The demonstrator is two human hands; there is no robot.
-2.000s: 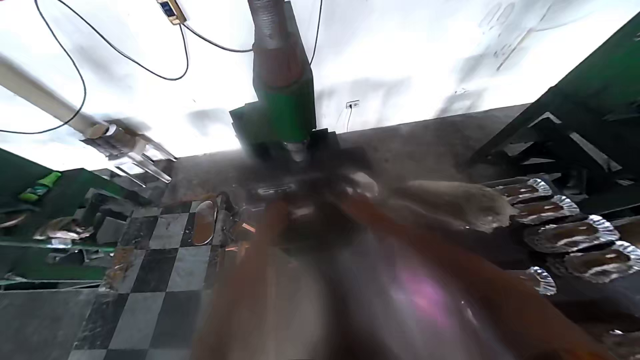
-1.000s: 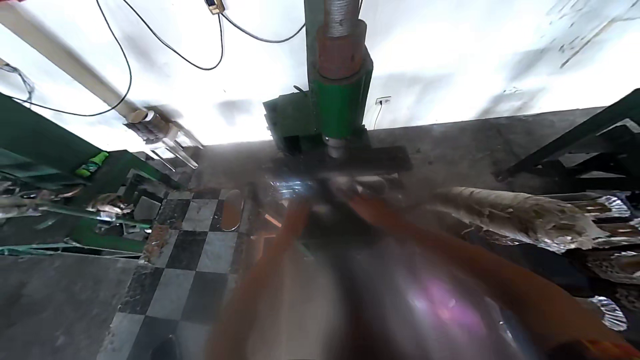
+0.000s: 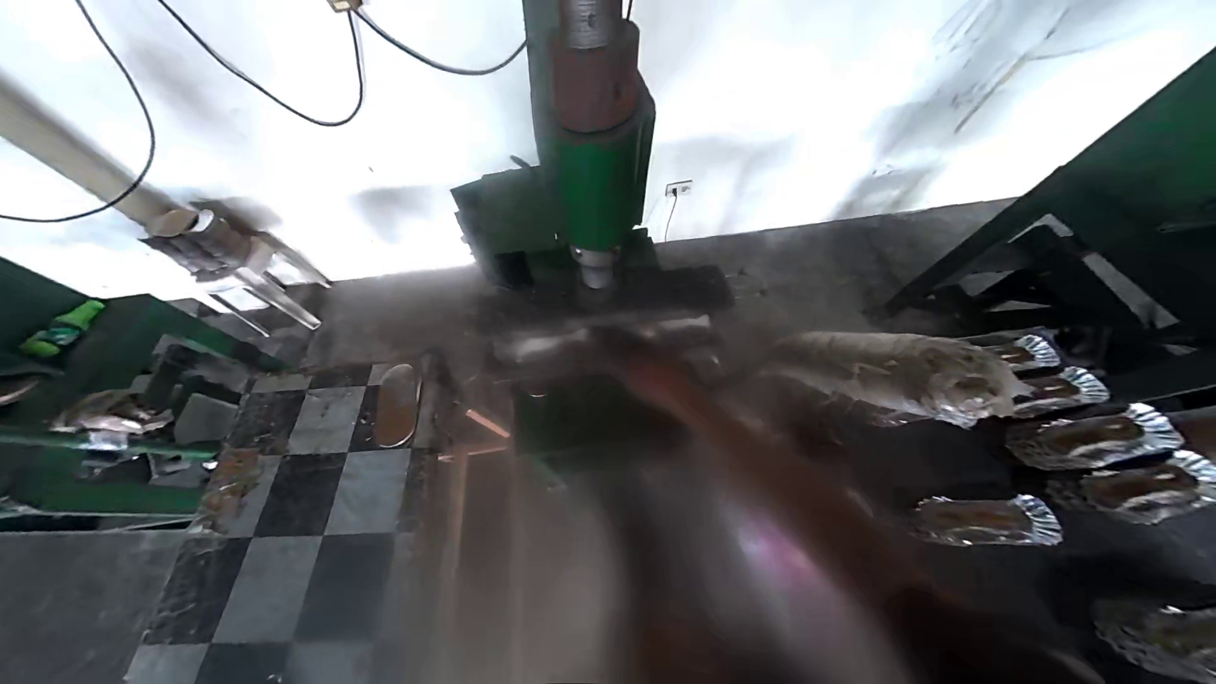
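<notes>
My right forearm reaches up from the lower right, and my right hand is a blur at the dark metal plates of a green press. It is nearest to a shiny, long piece lying across the press front; whether the fingers grip it is hidden by blur. Above the hand hangs the press's short metal ram. My left hand cannot be made out. Left of the press, an oblong tray with brown contents lies at the edge of a checkered tile surface.
On the right, a long, pale wrapped roll lies beside several foil-edged oblong trays with brown contents. A green metal frame stands at the far right. At the left are a green bench and a green bottle.
My left forearm, which reached to the press front in both earlier frames, has left that place. My right arm still reaches to the press. The view has shifted somewhat.
</notes>
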